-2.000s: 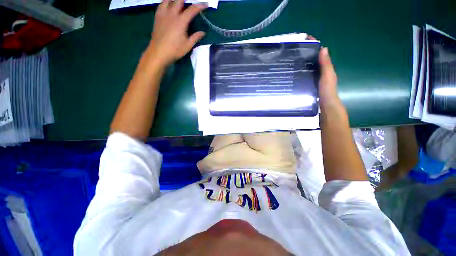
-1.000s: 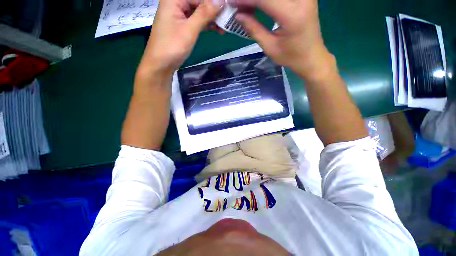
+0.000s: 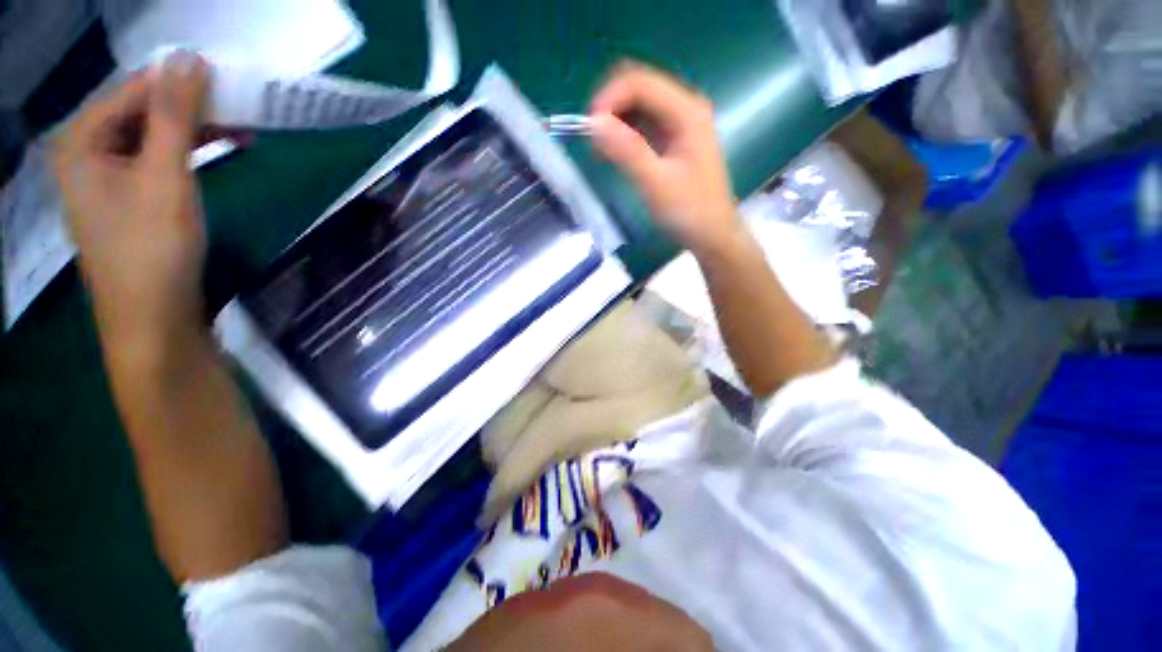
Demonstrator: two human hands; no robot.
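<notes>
A glossy black sheet with white printed lines [image 3: 427, 261] lies tilted on white backing sheets [image 3: 510, 395] in front of me, with a bright lamp reflection along its lower side. My left hand [image 3: 140, 153] is at the upper left, its fingers closed on the printed label strip [image 3: 325, 102]. The strip curves right and up over the bench. My right hand [image 3: 663, 153] is right of the black sheet, thumb and forefinger pinching a small white label [image 3: 568, 124]. The picture is slightly blurred.
White papers [image 3: 255, 38] lie at the upper left. Another black sheet on white backing [image 3: 892, 26] is at the bench's upper right. A crinkled clear bag [image 3: 822, 217] is beside the bench edge. Another person's arm [image 3: 892, 172] shows at the right, near blue crates [image 3: 1083, 433].
My hands have moved apart from where they met above the black sheet. The left now holds the strip at the upper left; the right holds the small label. The view has tilted.
</notes>
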